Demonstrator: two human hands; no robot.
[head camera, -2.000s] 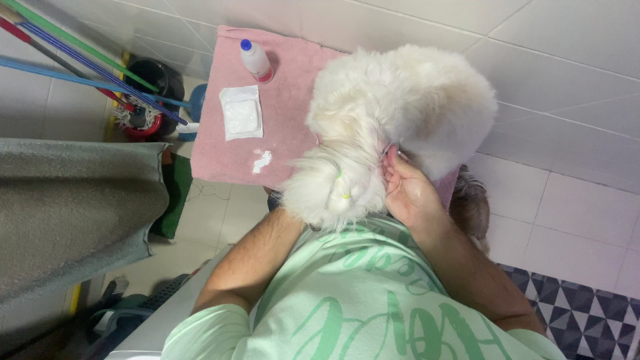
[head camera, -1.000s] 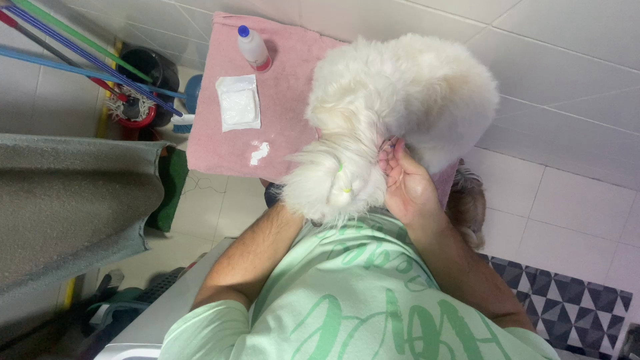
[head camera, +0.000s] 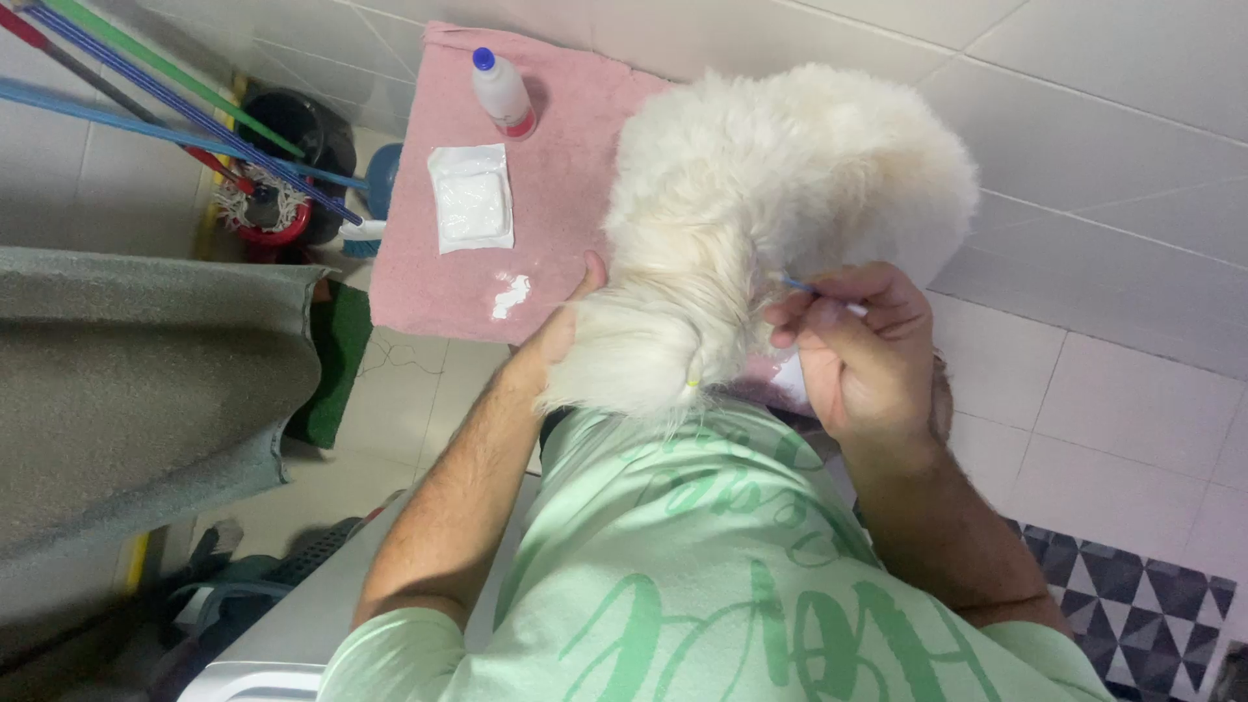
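Observation:
A white long-haired dog (head camera: 780, 175) lies on a pink towel (head camera: 565, 195), its head close to my shirt, with a small yellow-green tie in the head fur. My left hand (head camera: 570, 322) rests along the side of its head, thumb raised, the other fingers hidden by fur. Between the thumb and fingers of my right hand (head camera: 858, 341) is a thin blue stick (head camera: 798, 283), its tip against the fur beside the neck. A clear bottle with a blue cap (head camera: 504, 93), an opened white gauze packet (head camera: 472, 199) and a small white scrap (head camera: 510, 295) lie or stand left of the dog.
A tiled wall (head camera: 1102, 117) runs behind the dog. Left are broom and mop handles (head camera: 185, 107), a black bucket (head camera: 292, 122) and a grey hanging cloth (head camera: 146, 390). A second, brownish animal shows partly below the towel's right side. A patterned mat (head camera: 1131, 604) lies lower right.
My right hand has turned and lifted from the side of the dog's head, and the blue stick now shows in it. My left thumb has come into view beside the head.

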